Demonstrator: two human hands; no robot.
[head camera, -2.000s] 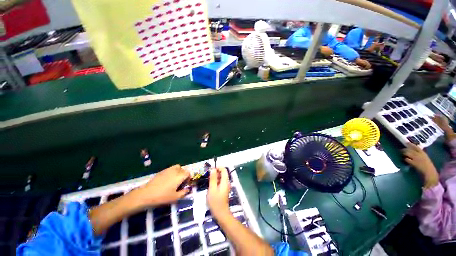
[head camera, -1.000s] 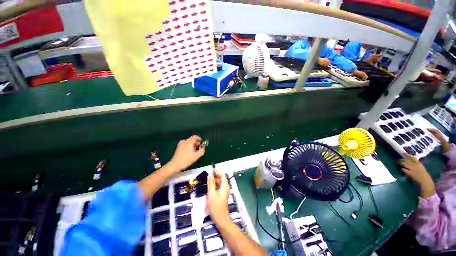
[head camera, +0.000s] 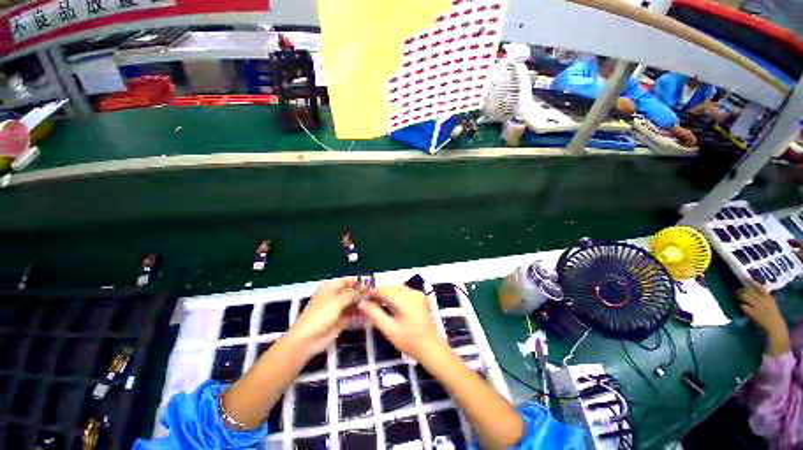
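My left hand (head camera: 324, 309) and my right hand (head camera: 404, 318) meet above the back part of the white blister tray (head camera: 195, 339). Their fingertips hold a small circuit board assembly (head camera: 364, 283) between them; its lower part is hidden by the fingers. The tray pockets hold glossy black display modules (head camera: 311, 402). A black piece (head camera: 415, 282) shows behind my right hand, near the tray's back edge. Whether my right hand also holds a slim tool cannot be seen.
Several boards (head camera: 261, 255) lie on the green belt (head camera: 211, 211). A black blister tray (head camera: 53, 334) with some boards is at left. At right are a metal can (head camera: 526, 288), a black fan (head camera: 615, 291), a yellow fan (head camera: 681, 252), a power strip (head camera: 599, 406) and another worker's arm (head camera: 769, 321).
My left hand has come back from the belt with a board and joined my right hand over the tray. The view has turned left, and the belt boards have shifted.
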